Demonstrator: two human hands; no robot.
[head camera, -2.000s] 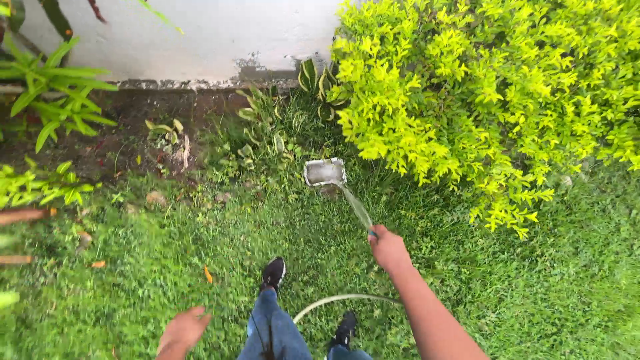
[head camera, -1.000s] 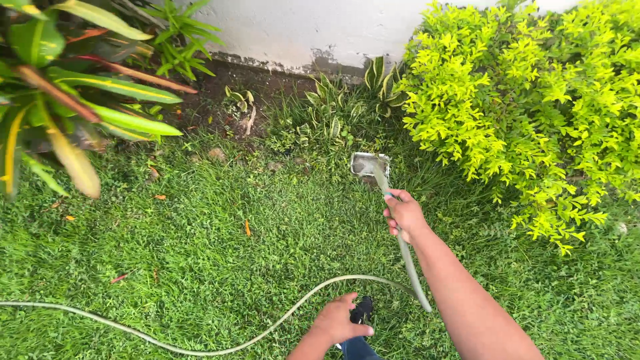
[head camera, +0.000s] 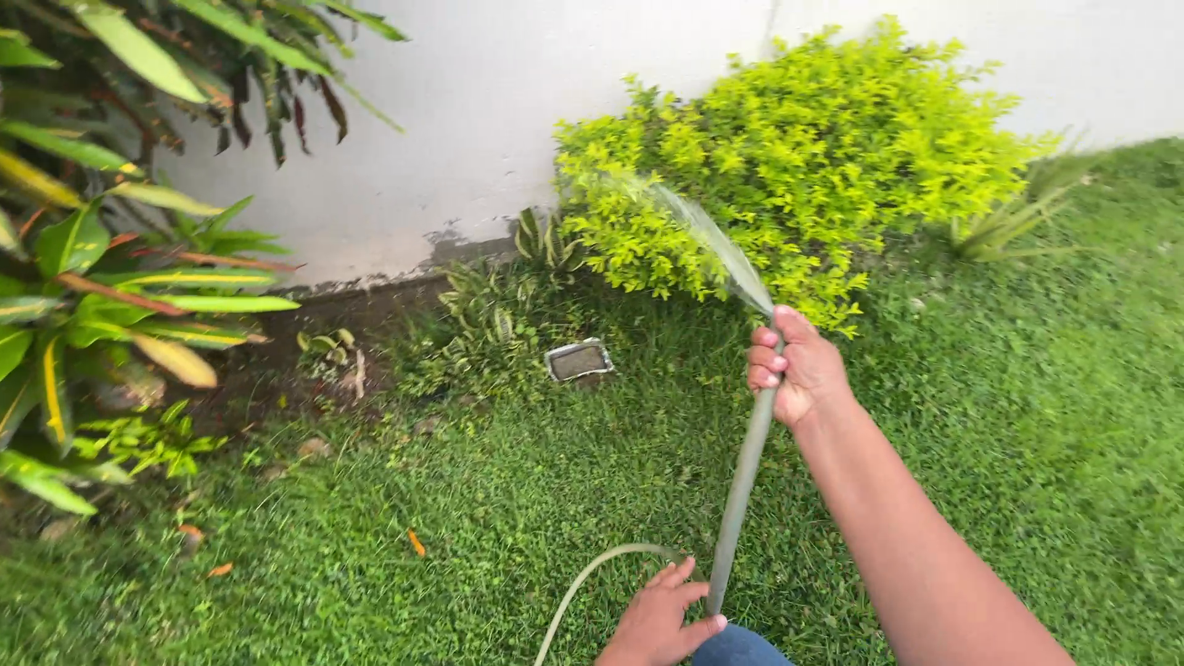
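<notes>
My right hand (head camera: 797, 365) is closed around a grey-green garden hose (head camera: 743, 495) close to its mouth. A fan of water (head camera: 717, 242) sprays from that end, up and to the left, onto a yellow-green leafy bush (head camera: 814, 139). Lower down, my left hand (head camera: 661, 615) is beside the hose's lower stretch, fingers spread, with thumb and fingertips at the hose; whether they touch it I cannot tell. Left of the bush, a small rectangular box with a pale rim (head camera: 579, 360) is set in the grass, its inside greyish brown.
A white wall (head camera: 444, 120) runs along the back above a strip of bare soil (head camera: 277, 370). Long-leaved croton-like plants (head camera: 139, 305) crowd the left side. Low variegated plants (head camera: 490, 314) grow by the wall. Grass (head camera: 370, 573) surrounds my blue-trousered leg (head camera: 737, 647).
The water went toward the rectangular box; now it sprays onto the bush. My left hand, away from the hose a second ago, is now at its lower stretch. The view has tilted up.
</notes>
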